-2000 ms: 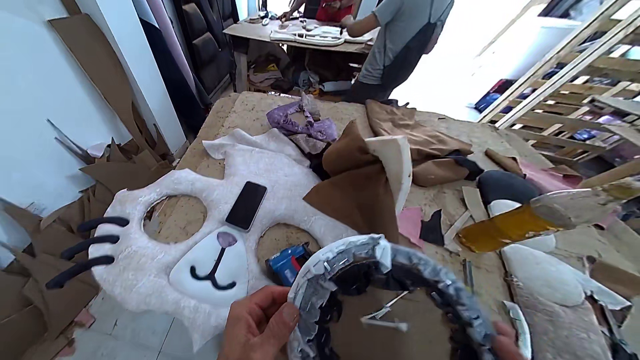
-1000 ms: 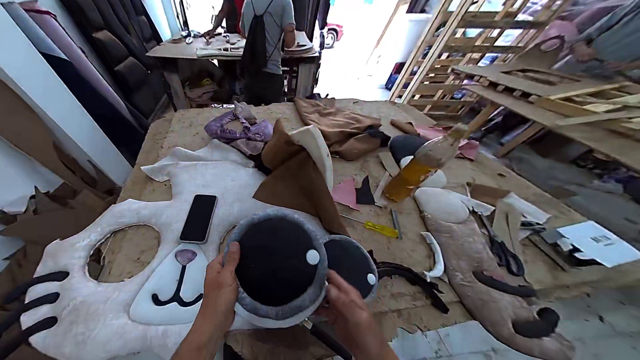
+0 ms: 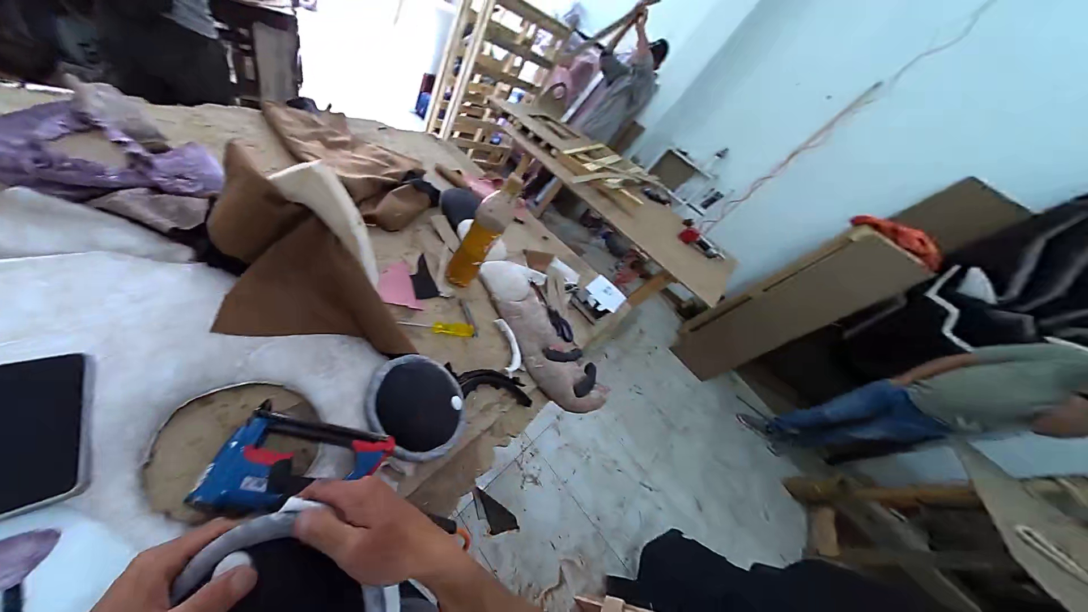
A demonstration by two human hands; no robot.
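My left hand [image 3: 183, 569] grips the grey fabric rim of a round black padded disc [image 3: 293, 578] at the lower left, its thumb by the disc's white dot. On the rim's upper right edge, my right hand [image 3: 365, 527] closes its fingers. Just beyond the hands, a blue and red staple gun [image 3: 246, 467] lies over a round hole in the white plush piece [image 3: 314, 365]. To its right sits a second, similar disc [image 3: 418, 406]. A phone [image 3: 42, 429] rests on the plush at the far left.
Brown fabric [image 3: 293, 280], a bottle of amber liquid [image 3: 480, 242], a yellow-handled screwdriver [image 3: 450, 328] and a long plush piece [image 3: 535, 340] lie on the worktable. One person [image 3: 977, 391] is at the right; another [image 3: 625, 85] stands beyond a wooden bench [image 3: 629, 221].
The view has swung far to the right. Two seconds ago the hands held a ring-shaped underside with gathered black material; now the black face with its white dot shows.
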